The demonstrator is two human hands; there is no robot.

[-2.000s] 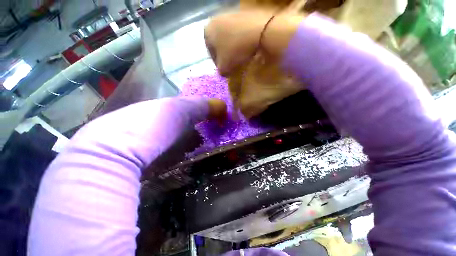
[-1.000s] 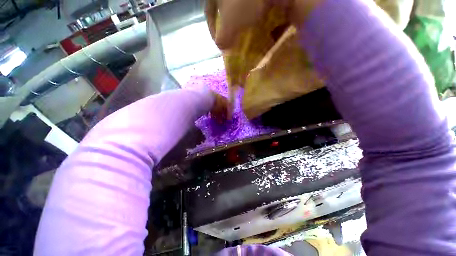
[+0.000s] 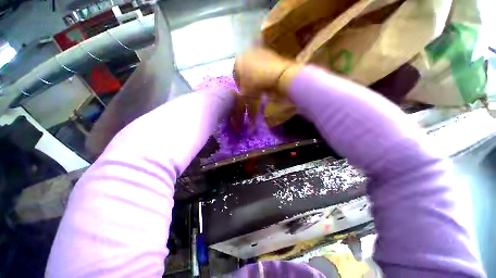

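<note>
Purple granules (image 3: pixel 247 138) lie heaped in the grey metal hopper (image 3: pixel 144 81). The brown paper material sack (image 3: pixel 380 38) lies at the hopper's right side, with its folded edge over the granules. My right hand (image 3: pixel 261 73) is at the sack's edge above the heap, blurred; its fingertips are hard to make out. My left hand (image 3: pixel 235 111) is low in the granules, dark and mostly hidden behind its sleeve and below my right hand. Whether either hand holds anything does not show.
Below the hopper's rim, pale granules lie scattered on a dark machine surface (image 3: pixel 321 182). A ribbed grey hose (image 3: pixel 81 54) curves at the left. A white sheet (image 3: pixel 60 155) hangs at the left. A green-printed part of a bag (image 3: pixel 457 59) is at the upper right.
My right hand has come down from the top of the picture to just above the granules. More of the sack shows at the upper right. My left hand stays low in the heap.
</note>
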